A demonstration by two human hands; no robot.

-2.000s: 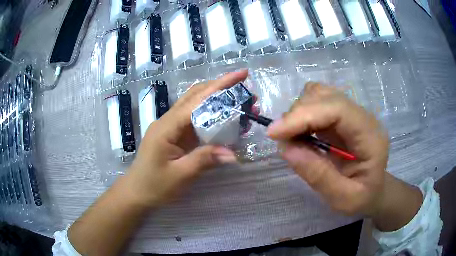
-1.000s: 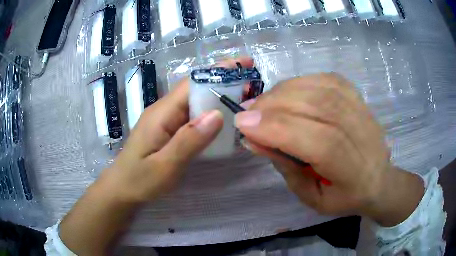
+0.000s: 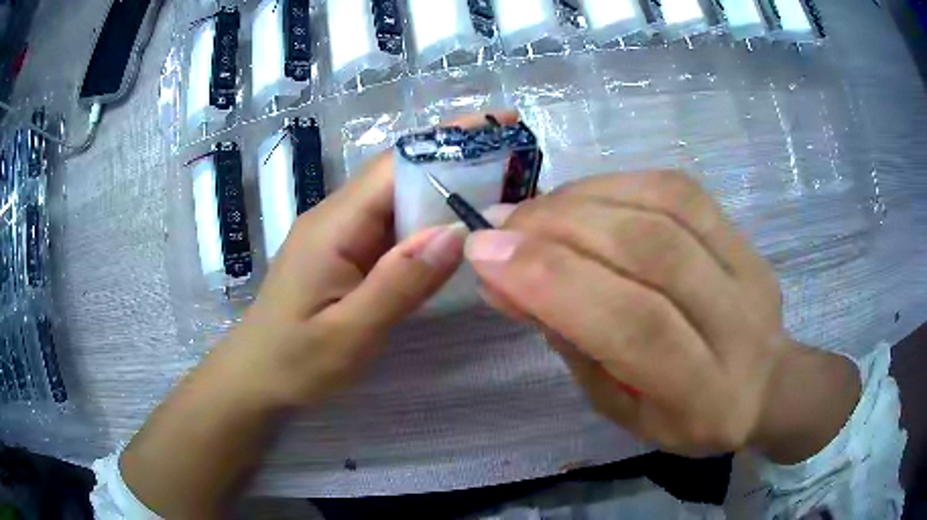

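My left hand (image 3: 335,274) holds one electronic unit, its thumb on the milky white body (image 3: 422,203). The unit's dark circuit board (image 3: 462,143) faces up at the far end, and a black side strip (image 3: 522,175) shows on its right. My right hand (image 3: 640,295) holds a fine pointed tool (image 3: 462,208) between thumb and fingers. The tool's silver tip is over the white body, just below the board; whether it touches cannot be told. The tool's rear is mostly hidden by my right hand.
A clear plastic tray (image 3: 701,132) lies behind my hands, with several white units in its back row and two at its left (image 3: 219,213). A second tray (image 3: 36,244) of dark-edged units is at far left. A smartphone (image 3: 114,51) with a white cable (image 3: 94,127) lies at upper left.
Since two seconds ago the unit has turned so its white face shows more, and the tool tip has moved from the board to over the body. The tool's red end is now mostly hidden.
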